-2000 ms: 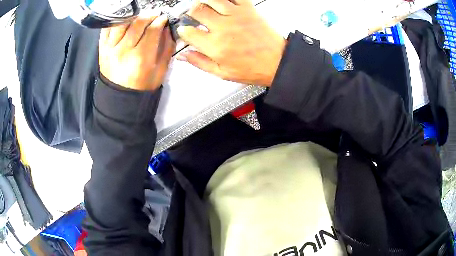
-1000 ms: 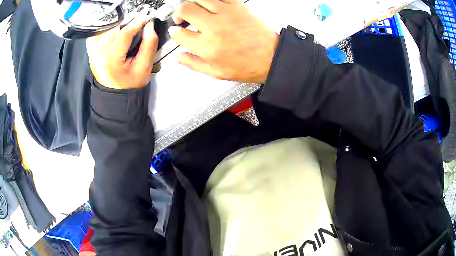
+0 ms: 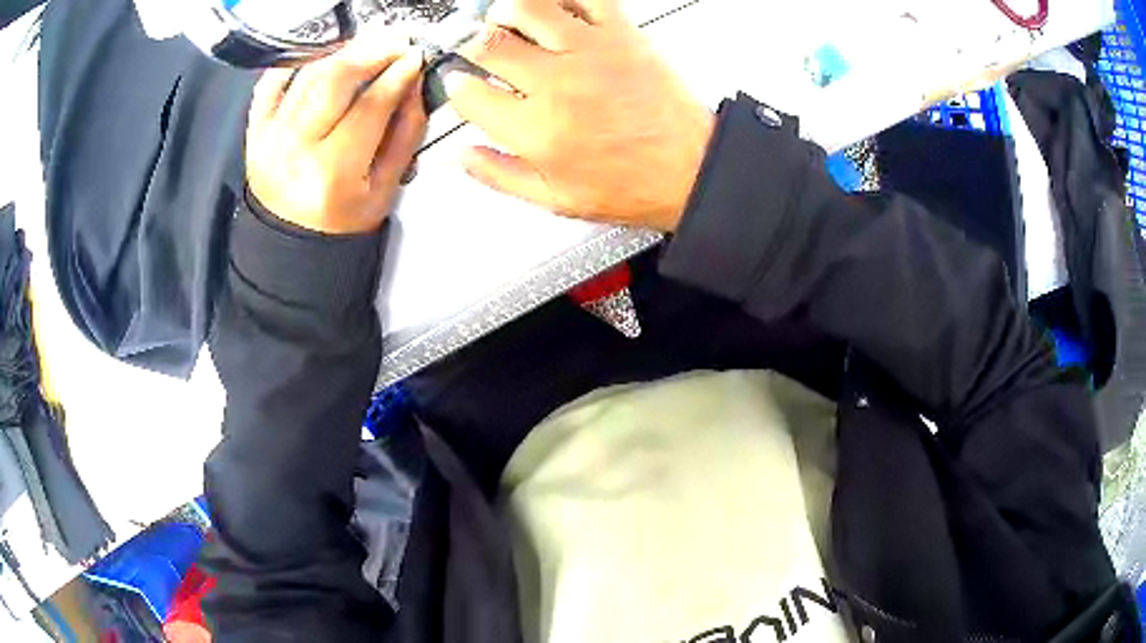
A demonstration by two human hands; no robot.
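My left hand point(image 3: 329, 141) and my right hand point(image 3: 584, 113) are close together at the top of the view, beside the sewing machine head point(image 3: 279, 28). A small dark cloth piece point(image 3: 437, 88) shows between them. The fingers of my left hand are closed on its left side. The fingertips of my right hand are at its right side; whether they grip it is unclear. A large dark garment panel point(image 3: 120, 189) lies left of my left hand and hangs in folds. The needle area is cut off or hidden by my hands.
A ruler strip point(image 3: 503, 305) runs along the table's front edge. Red looped handles point(image 3: 1024, 10) lie at the table's upper right. Blue baskets point(image 3: 1118, 88) hold or bear dark cloth point(image 3: 1075, 189) at right. Small dark pieces point(image 3: 44, 484) lie at far left. Something red point(image 3: 189, 609) is at lower left.
Since one second ago the whole view has shifted a little. The fingers of my left hand have closed up and sit nearer my right fingertips. The red handles now show at upper right.
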